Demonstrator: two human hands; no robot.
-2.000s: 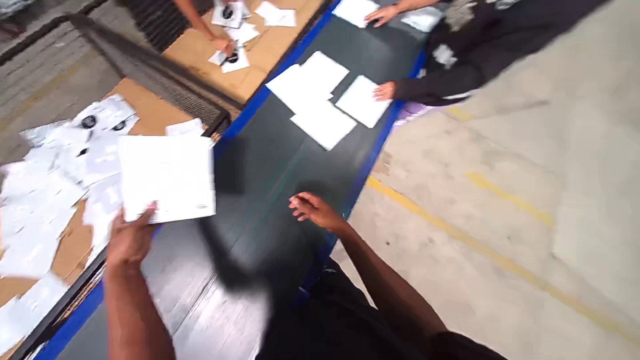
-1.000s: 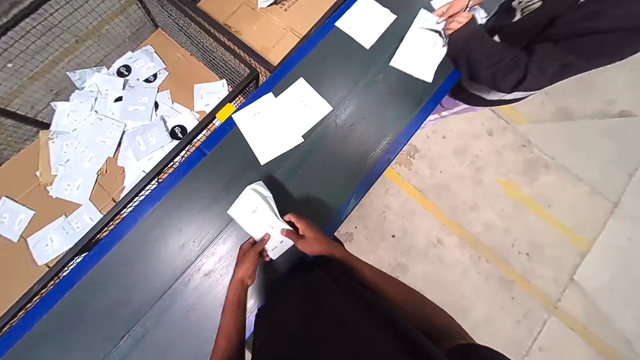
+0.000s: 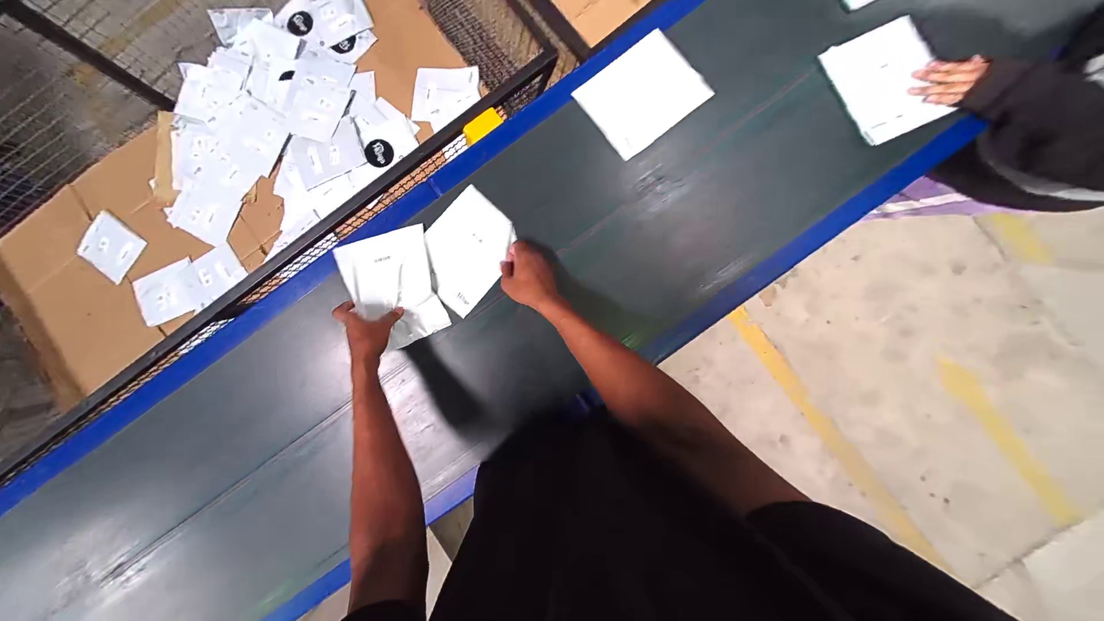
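My left hand (image 3: 369,332) grips the lower edge of a white mailer packet (image 3: 384,267) over the conveyor belt (image 3: 259,492). Beneath that packet, part of another white packet shows at its lower right. My right hand (image 3: 528,278) pinches the right edge of a second white packet (image 3: 470,246), beside the first one near the belt's far rail. Both packets bear small writing. Further up the belt lies a separate white packet (image 3: 642,95), which neither hand touches.
Beyond the belt's blue rail, a wire mesh cage (image 3: 543,65) holds cardboard and many white packets (image 3: 315,95), some with round black marks. At the upper right, a co-worker's hand (image 3: 953,82) rests on a white packet (image 3: 884,78). Concrete floor with yellow lines lies at right.
A second ago both my hands were together on one packet nearer my body; now they are apart, each holding a packet by the far rail.
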